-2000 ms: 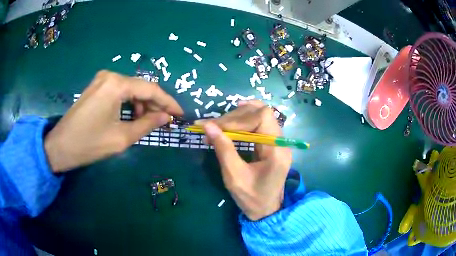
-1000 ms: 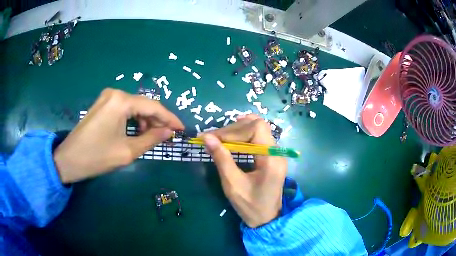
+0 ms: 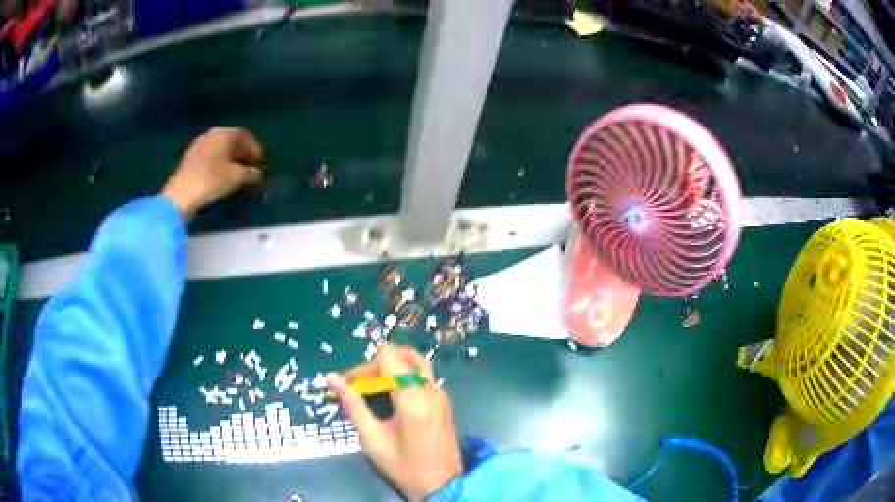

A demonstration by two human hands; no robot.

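My left hand [image 3: 214, 169] is stretched out over the dark green belt beyond the white rail. Its fingers are bent together; whether they hold a board is too blurred to tell. My right hand [image 3: 407, 431] grips a yellow pencil-like tool with a green end [image 3: 378, 384], over the right side of the white pieces. Tight rows of small white pieces [image 3: 260, 434] lie on the green mat. Loose white pieces [image 3: 285, 376] are scattered above them. Small circuit boards [image 3: 447, 284] lie in a pile near the rail. One small board [image 3: 321, 175] lies on the belt, right of my left hand.
A white post [image 3: 451, 118] rises from the white rail [image 3: 294, 245]. A white sheet [image 3: 527, 294], a pink fan [image 3: 653, 201] and a yellow fan [image 3: 839, 314] stand at the right. A blue cord [image 3: 702, 446] lies at the lower right. Part of a board shows at the bottom edge.
The view has tilted up and shows the belt. My left hand has left the work area and reached forward across the rail. My right hand still grips the tool, apart from my left hand.
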